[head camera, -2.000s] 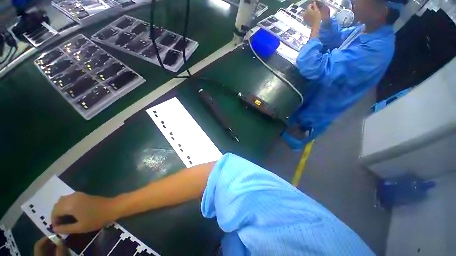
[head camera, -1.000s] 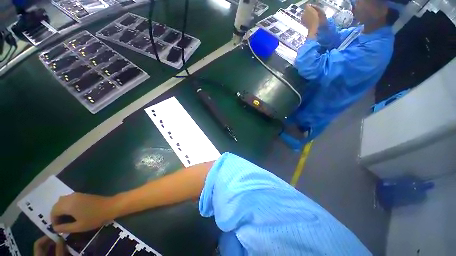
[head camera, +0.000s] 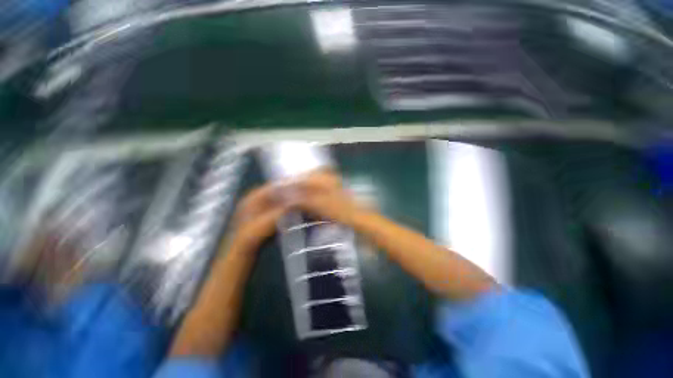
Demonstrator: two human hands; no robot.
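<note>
The picture is strongly blurred. The sticker sheet (head camera: 298, 310), a white strip with a row of black rectangles, lies in front of me at the middle. Its far end is bare white. My left hand (head camera: 262, 208) and my right hand (head camera: 321, 196) meet over the upper part of the sheet, side by side. Their fingers are bent over it. Whether either holds a sticker or the sheet's edge cannot be told.
A white liner strip (head camera: 472, 207) lies to the right. Shiny sheets (head camera: 184, 236) lie to the left. A blurred tray (head camera: 450, 63) is behind the pale rail (head camera: 398, 133). A neighbour's blue sleeve (head camera: 96, 325) is at lower left.
The view has swung left, so the sheet and both hands now show near the middle. The right-hand neighbour has left the picture. My left hand is now fully in view.
</note>
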